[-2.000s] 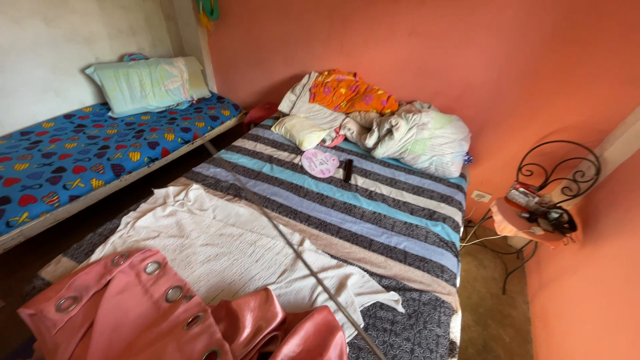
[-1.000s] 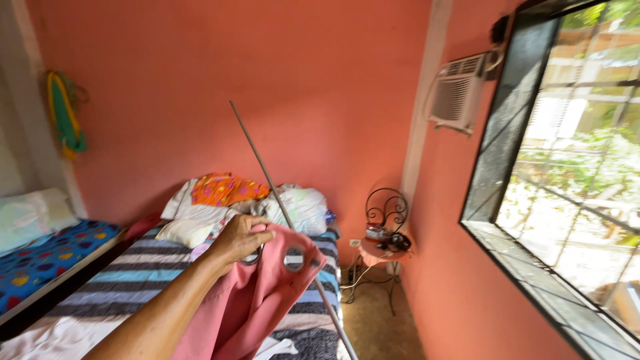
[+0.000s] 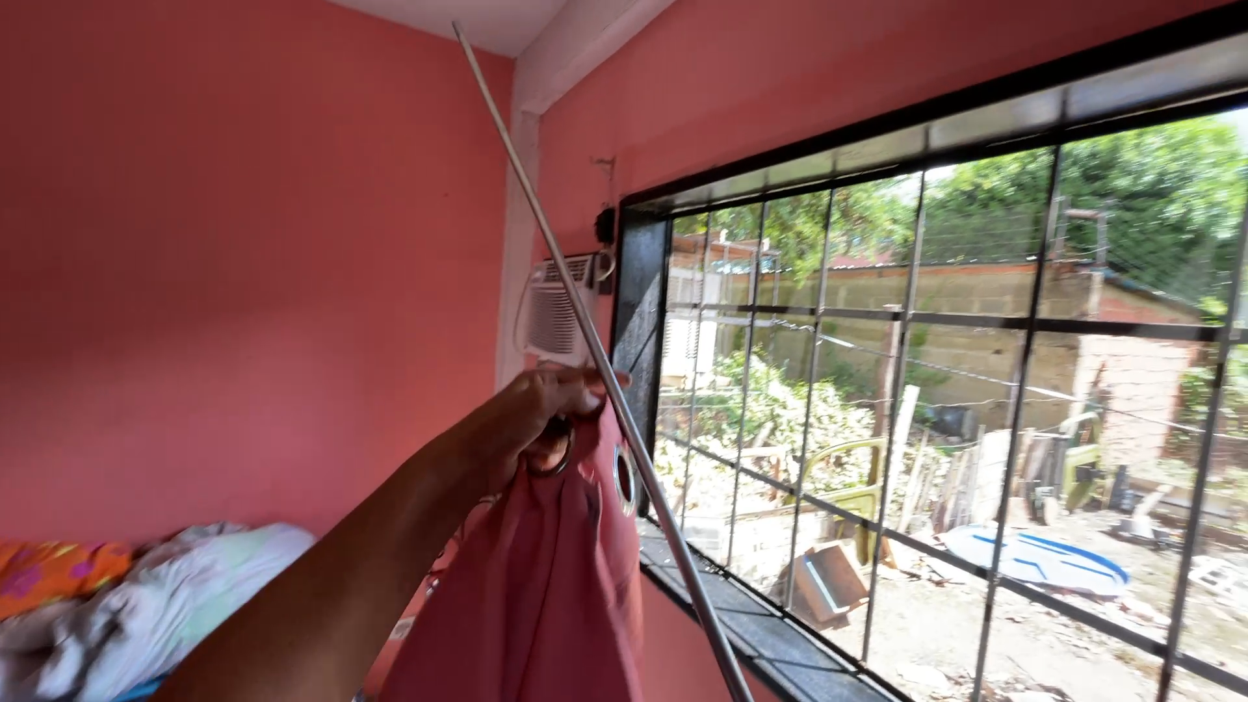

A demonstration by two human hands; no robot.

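My left hand [image 3: 561,400] grips the top edge of a pink grommet curtain [image 3: 556,585], whose cloth hangs down below it. Metal-ringed holes show along the curtain's upper edge beside the fingers. A long thin metal rod [image 3: 531,195] slants from the upper middle down to the bottom edge, passing just right of my fingers and in front of the curtain. Whether the fingers also touch the rod cannot be told. My right hand is out of view.
A wide window with black metal bars [image 3: 921,312] fills the right side, above a dark sill [image 3: 770,634]. An air conditioner [image 3: 561,312] is set in the wall by the corner. Piled bedding [image 3: 205,595] lies at lower left.
The view has swung right and up from the beds to the window. The curtain, lying over the bed at first, is now held up in my left hand.
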